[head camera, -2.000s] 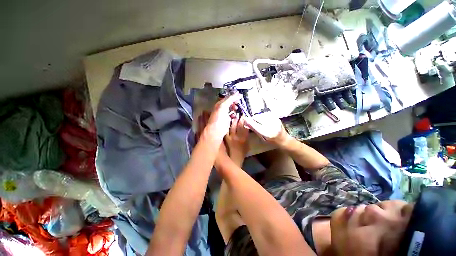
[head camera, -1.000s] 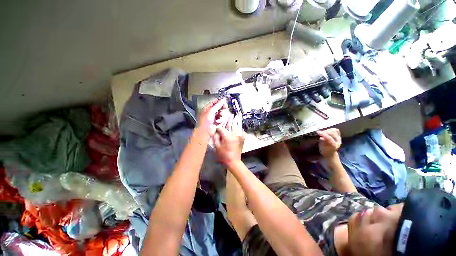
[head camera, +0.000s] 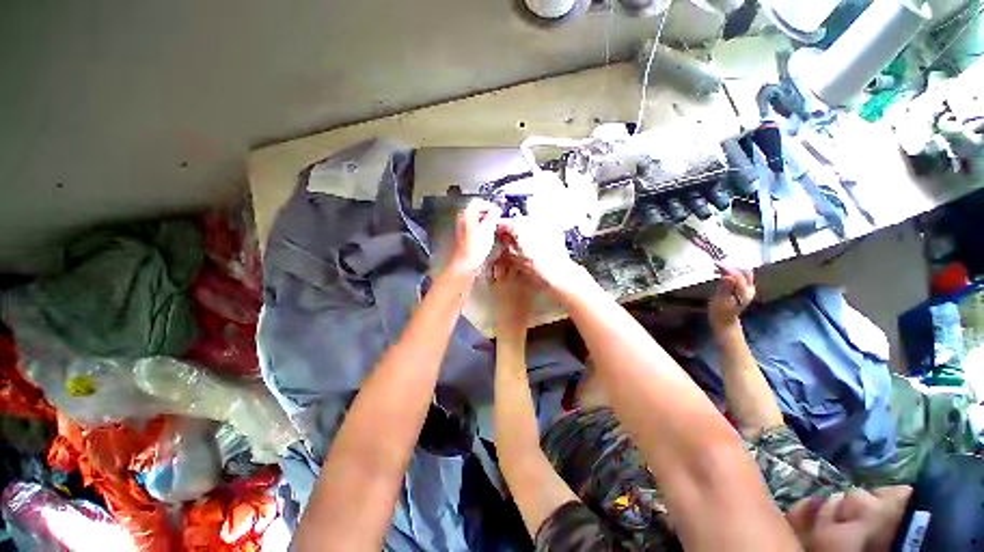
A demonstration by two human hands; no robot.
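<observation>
The pale sewing machine (head camera: pixel 674 162) lies on the table, with dark knobs along its front. My left hand (head camera: pixel 475 235) is at the needle area at the machine's left end, fingers bent together. My right hand (head camera: pixel 540 250) is just right of it, against the machine's glaring front. Glare and overlap hide both sets of fingertips, so I cannot tell whether they hold anything. Another person's hand (head camera: pixel 514 283) reaches in just below, between my hands. A grey-blue garment (head camera: pixel 324 280) lies left of the machine, with a pale patch (head camera: pixel 347 178) on top.
The seated person in a camouflage shirt (head camera: pixel 588 453) has another hand (head camera: pixel 734 293) near a dark-red handle (head camera: pixel 707 244). Cloth strips (head camera: pixel 793 183) and thread cones (head camera: pixel 874 49) are at the right. Plastic bags (head camera: pixel 205 394) and orange scraps (head camera: pixel 124 464) lie lower left.
My right hand has moved from below my left hand up and right against the machine. The other person's right-side hand left the machine, and now is up beside the dark-red handle.
</observation>
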